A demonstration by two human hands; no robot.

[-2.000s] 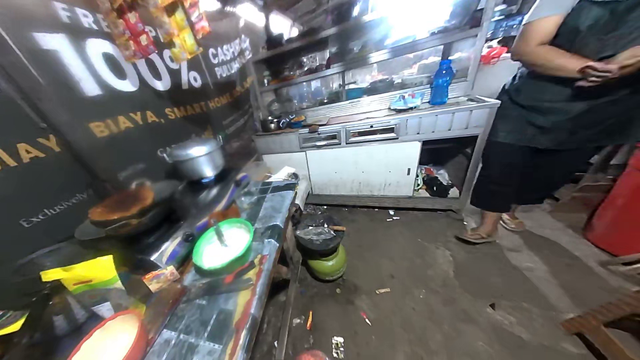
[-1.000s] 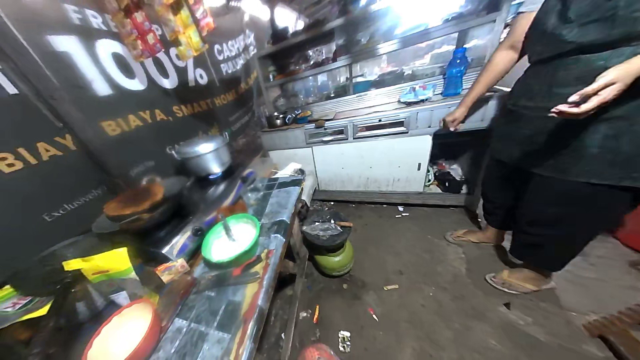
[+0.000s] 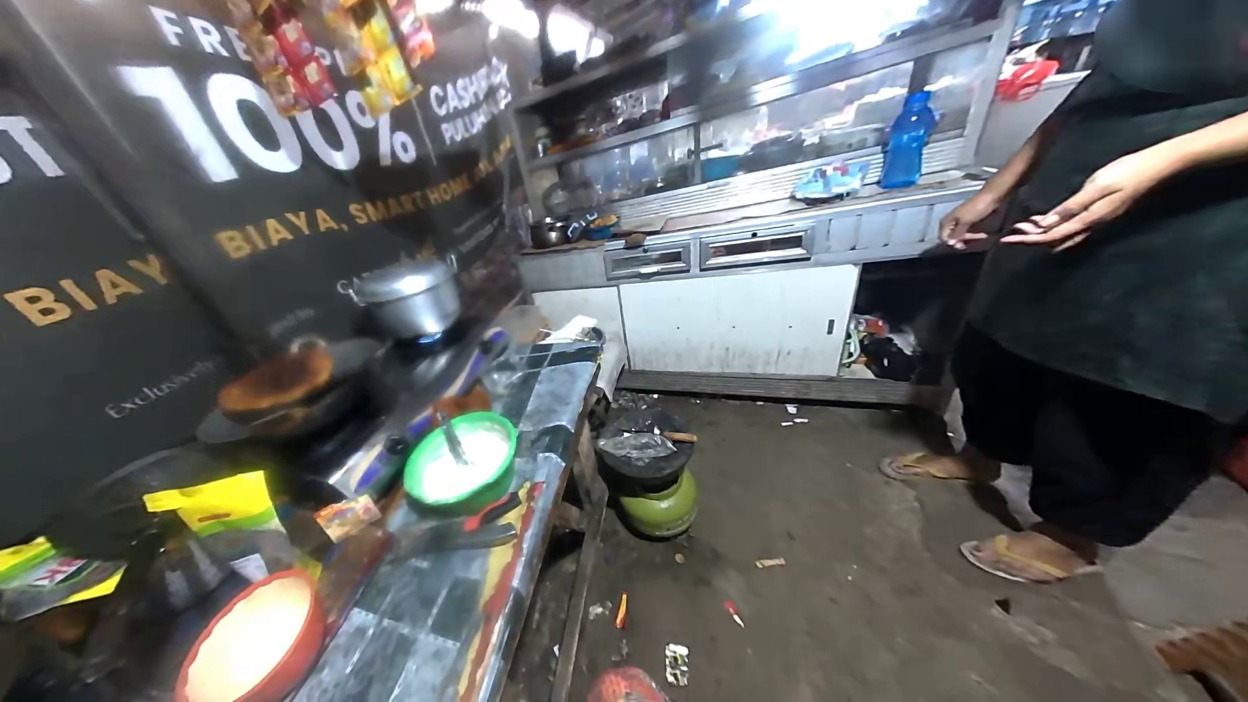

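Observation:
Neither my left hand nor my right hand is in view. On the tiled table (image 3: pixel 375 639) at the left stand a green bowl (image 3: pixel 461 462) of white contents with a utensil in it and an orange-red bowl (image 3: pixel 252 639) with pale contents. A knife (image 3: pixel 458 534) and something with a red handle lie close to the green bowl. Behind them a lidded metal pot (image 3: pixel 408 297) sits over a blue flame on the gas stove (image 3: pixel 375 468). Beside it a dark pan (image 3: pixel 292 390) holds a browned, rounded thing. Yellow plastic packets (image 3: pixel 219 502) lie near the orange-red bowl.
A person (image 3: pixel 1121 244) in a dark apron and sandals stands at the right, hands in front. A green gas cylinder (image 3: pixel 663 507) stands on the floor by the table. At the back is a white cabinet (image 3: pixel 731 322) with a blue bottle (image 3: pixel 907 141) on its counter. Litter dots the floor.
The other person has drawn an arm back from the cabinet's edge, and both of that person's hands are now close together in front of the apron. The bowls and pot have not moved.

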